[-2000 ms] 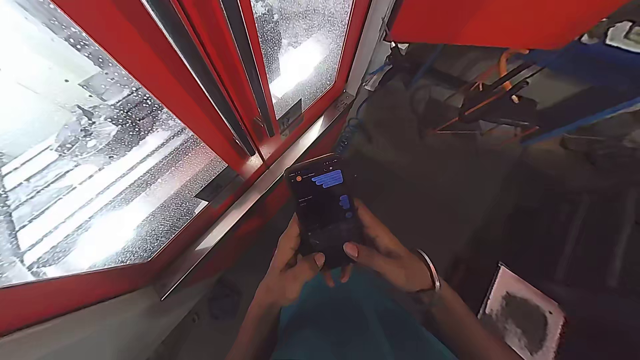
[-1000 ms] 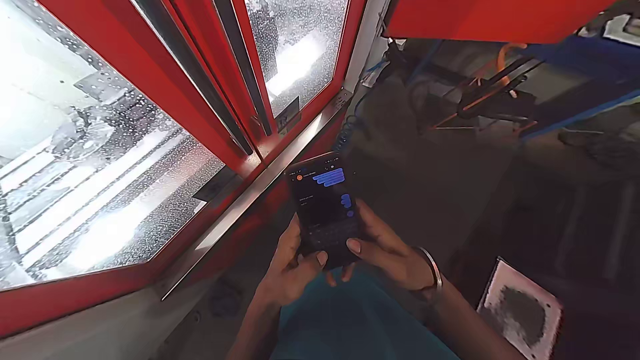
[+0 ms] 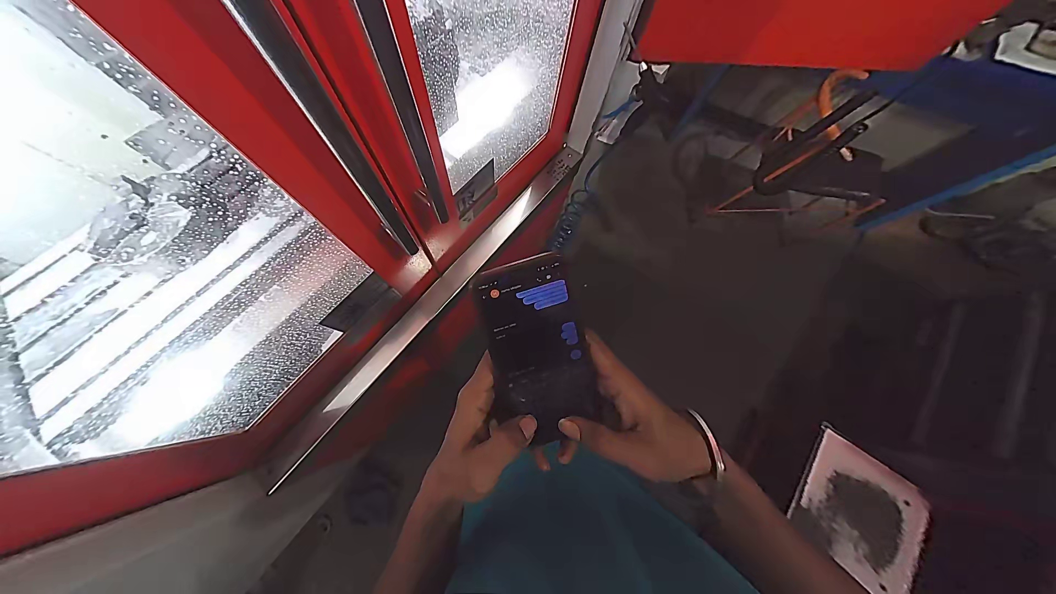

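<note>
A dark smartphone (image 3: 540, 346) is held upright between both hands in front of my body, its lit screen showing a chat with blue message bubbles and a dark lower part. My left hand (image 3: 483, 437) grips the phone's lower left side, its thumb over the bottom of the screen. On the lower right side, my right hand (image 3: 639, 421) holds it too, with that thumb near the bottom edge; a metal bangle (image 3: 708, 444) circles the wrist. Some fingertips show below the phone, while the other fingers are mostly hidden behind it.
Red machine doors (image 3: 330, 115) with wet windows and long dark handles stand at the left, above a metal ledge (image 3: 429, 305). A coiled blue hose (image 3: 573, 216) hangs beyond the phone. At right are a blue-framed table (image 3: 957, 186), orange cables and a stained pale panel (image 3: 862, 511).
</note>
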